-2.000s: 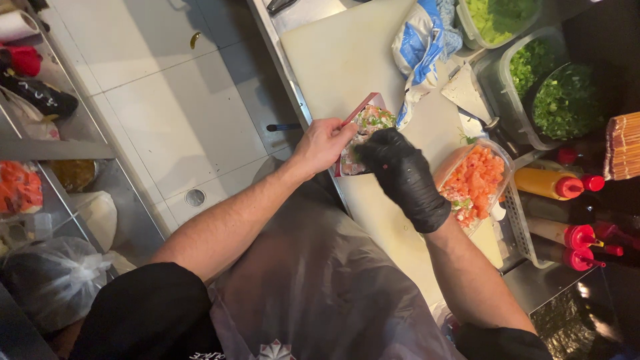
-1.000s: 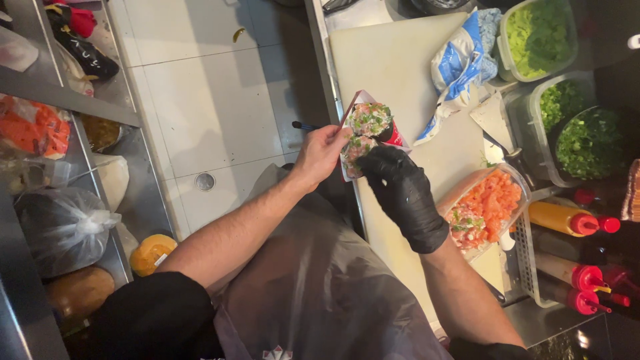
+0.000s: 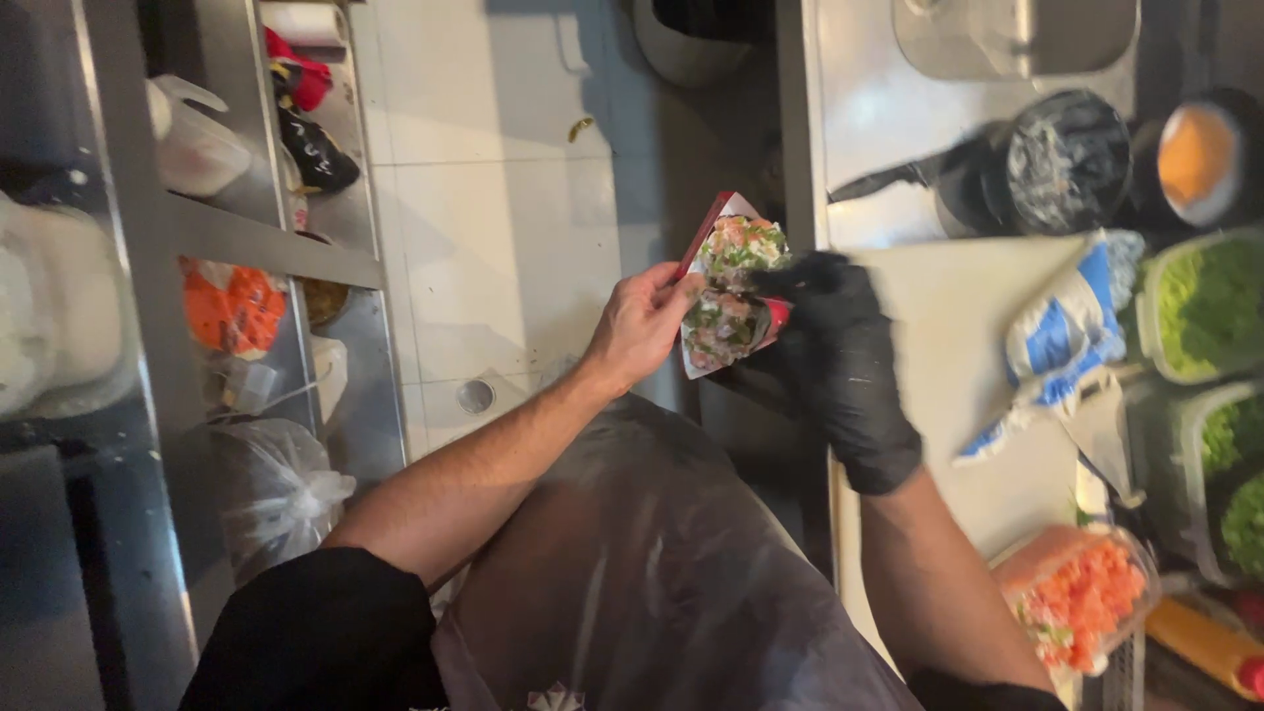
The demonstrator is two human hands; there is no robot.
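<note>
My bare left hand [image 3: 647, 326] grips the near-left edge of a small red-and-white cardboard food tray [image 3: 696, 363]. Two rounds of food topped with diced salmon and chopped green herbs [image 3: 739, 242] sit in it, side by side. The right hand, in a black glove [image 3: 844, 365], is at the tray's right side, its fingers by the food; whether they grip the tray or only touch it is hidden. A clear container of diced salmon [image 3: 1086, 592] stands at the lower right.
A white cutting board [image 3: 948, 346] lies on the steel counter with a blue-and-white plastic package [image 3: 1052, 341]. Beyond are a black bowl [image 3: 1066, 163], a pot with orange sauce [image 3: 1195, 163], tubs of greens [image 3: 1210, 306] and a squeeze bottle [image 3: 1200, 647]. Steel shelves [image 3: 341, 262] stand at left.
The view has shifted, bringing the black bowl and sauce pot into sight. My hands and the tray are now off the cutting board's edge, over the gap beside the counter.
</note>
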